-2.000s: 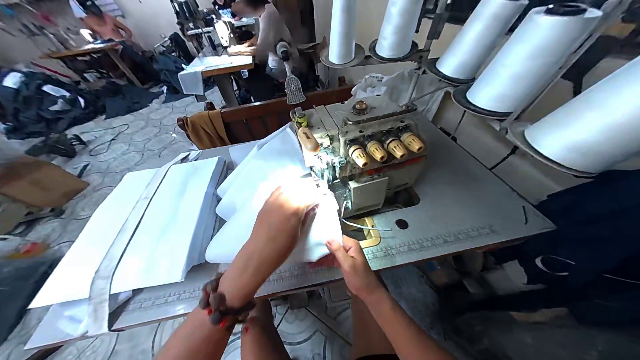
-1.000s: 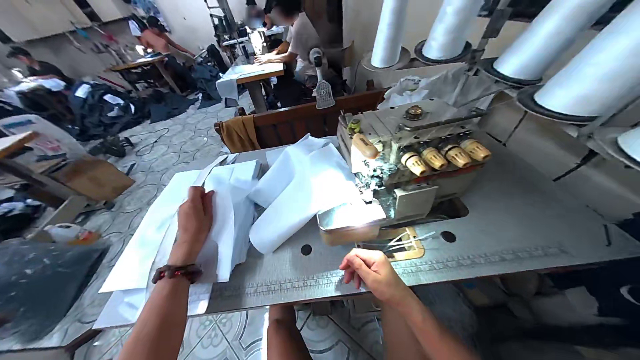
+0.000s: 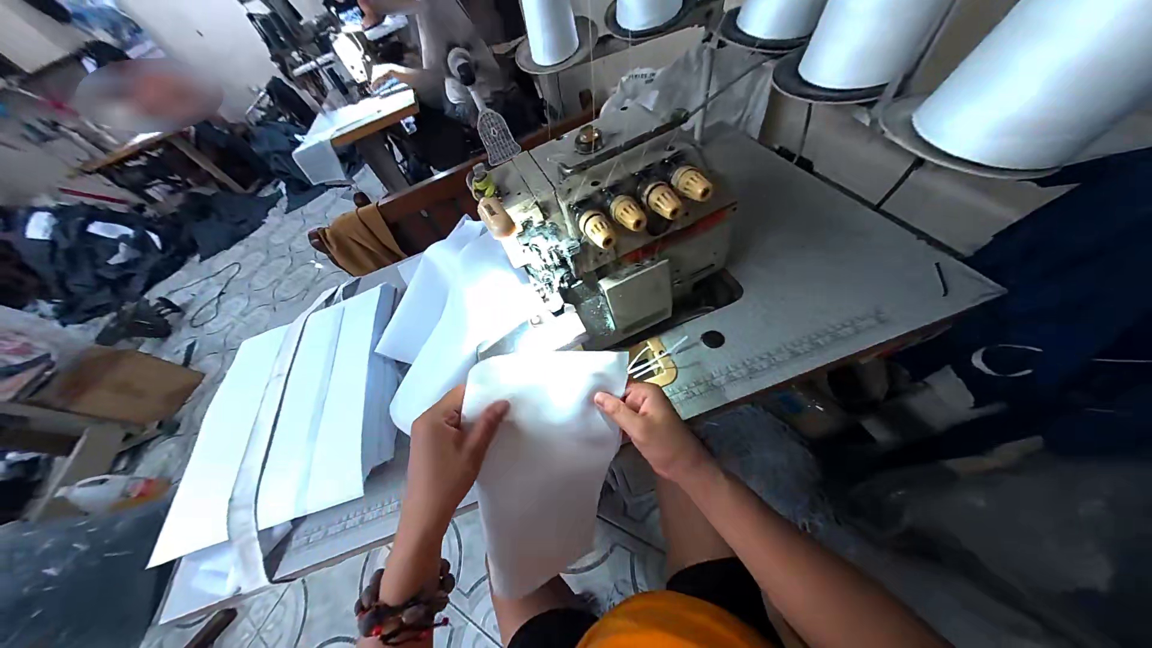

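Note:
A white fabric piece (image 3: 544,477) hangs between my hands in front of the serger (image 3: 630,216), its top edge by the lit needle area. My left hand (image 3: 454,441) grips its left edge, thumb on top; my right hand (image 3: 648,423) pinches the upper right edge. Left of the machine, other white fabric (image 3: 468,315) lies loosely folded on the table. Farther left is a stack of white pieces (image 3: 315,405) with a pale strip (image 3: 261,441) lying across it. Yellowish tension dials (image 3: 661,200) line the serger's front.
Large white thread cones (image 3: 1035,81) stand on holders at upper right. The grey sewing table (image 3: 810,270) has a printed ruler along its front edge. A brown cloth (image 3: 360,238) hangs over a wooden bench behind. A person (image 3: 441,45) works at another machine; dark fabric heaps (image 3: 99,256) lie on the floor.
My left hand has left the stack, where it lay one second ago, and moved right to hold a fabric piece. My right hand, with no fabric in it then, now grips that piece too.

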